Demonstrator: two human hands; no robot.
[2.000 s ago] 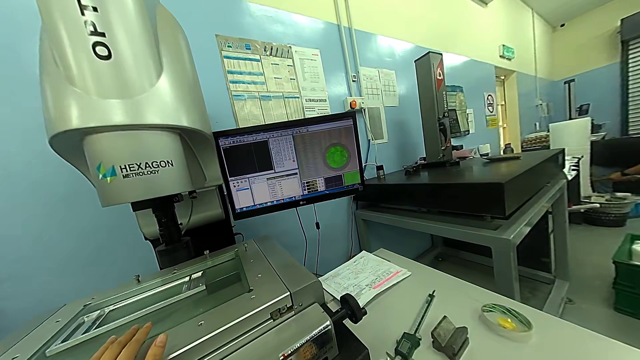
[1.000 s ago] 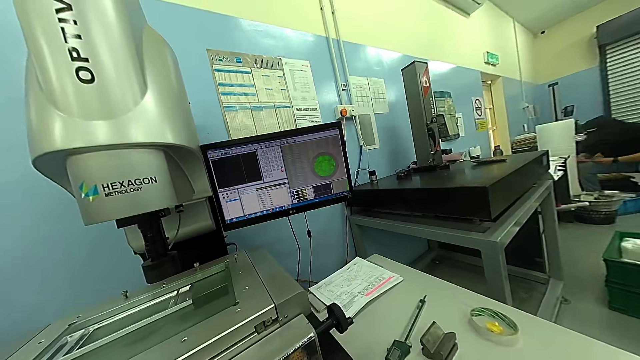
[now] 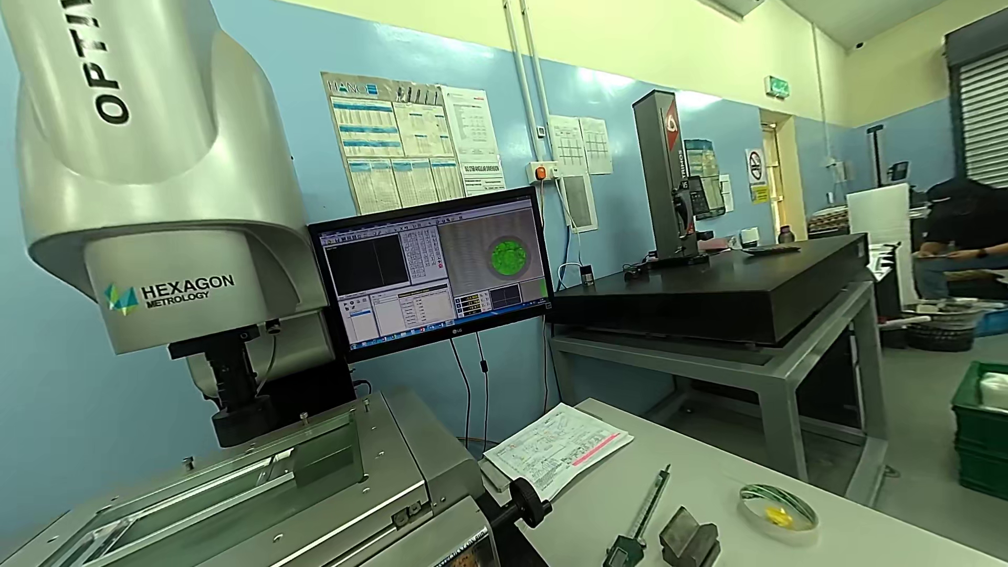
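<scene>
Neither of my hands shows in the head view now. At the left stands a Hexagon optical measuring machine (image 3: 173, 268), its black lens (image 3: 236, 394) over the glass stage plate (image 3: 315, 465) in a metal frame. A black knob (image 3: 529, 504) sticks out from the stage's right side. Behind it, a monitor (image 3: 394, 315) displays a green disc in a grey picture. Printed sheets (image 3: 555, 449) with a pink mark lie on the desk. Nearer are a digital caliper (image 3: 642, 520), a metal V-shaped block (image 3: 689, 539) and a round clear dish (image 3: 780, 508) with something yellow in it.
A black surface plate (image 3: 709, 299) on a grey metal stand (image 3: 756, 378) carries a height gauge (image 3: 665, 181). Green crates (image 3: 980, 429) stand on the floor at the right. A person (image 3: 961, 228) in dark clothing sits at the far right. Charts (image 3: 394, 142) hang on the wall.
Fingers of one hand rested at the stage's near edge two seconds ago; they left the view by one second ago. The objects on the desk have stayed in place.
</scene>
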